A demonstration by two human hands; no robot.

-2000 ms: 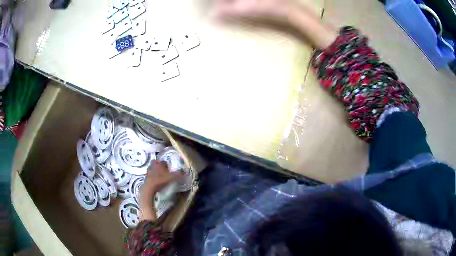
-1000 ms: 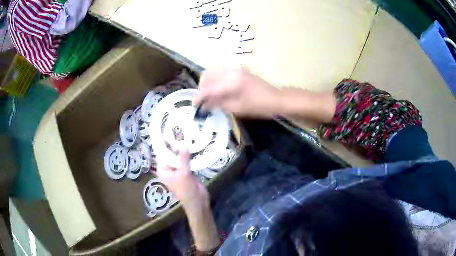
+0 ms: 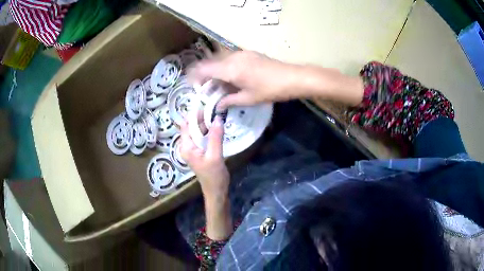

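A white slotted disc [image 3: 247, 129] is held above the near right edge of the open carton. My left hand [image 3: 204, 151] grips its left side from below, with the thumb on its face. My right hand [image 3: 236, 79] is over the disc's upper part, its fingers bent down onto it and partly blurred. A small dark spot shows between the fingers at the disc; I cannot tell if it is a slot or a piece. Several more white discs [image 3: 165, 74] lie heaped in the carton [image 3: 71, 174].
The cardboard-covered bench [image 3: 339, 32] runs along the top, with small pale pieces [image 3: 269, 17] at its upper edge. A blue object [image 3: 472, 47] is at the far right. A person's red-and-white striped clothing [image 3: 37, 21] shows at upper left.
Both hands have come together over the carton, and a disc has been lifted from it. Since the last earlier frame the disc has turned and shifted right. The view has moved, so the blue piece has left the picture.
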